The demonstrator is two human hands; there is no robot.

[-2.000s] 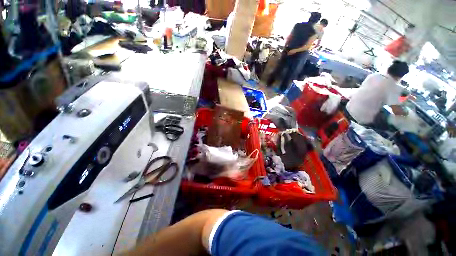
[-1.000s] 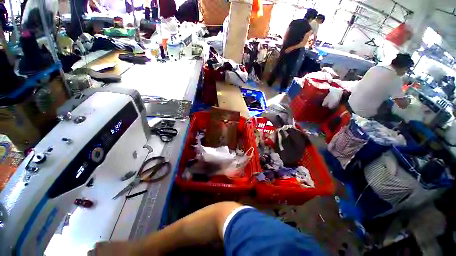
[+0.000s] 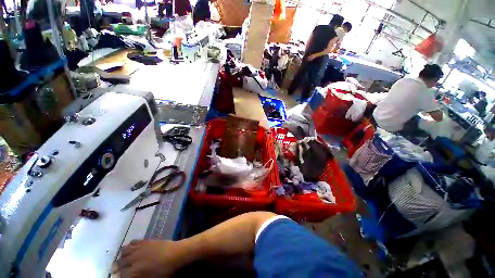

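My right hand (image 3: 145, 259) lies palm down near the front edge of the white machine bed (image 3: 106, 231), at the bottom of the view; its fingertips are cut off or blurred, and I cannot tell if it holds anything. My left hand is out of the picture. The white sewing machine head (image 3: 81, 157), with a black control panel, stands at the left. Open shears (image 3: 157, 186) lie on the bed beyond my hand, with a thin dark stick (image 3: 147, 205) beside them. A small dark red piece (image 3: 89, 214) lies by the machine head.
Black snips (image 3: 178, 138) lie beyond the shears. A ruler strip (image 3: 163, 220) runs along the table edge. Red crates (image 3: 233, 200) with scraps and a clear bag stand right of the table. Striped bundles (image 3: 407, 196) lie farther right. A seated person (image 3: 404, 106) and two standing people (image 3: 320, 51) are beyond.
My right hand has come into view from the bottom edge and moved up onto the front of the bed. The view has shifted slightly. The shears and snips lie as before.
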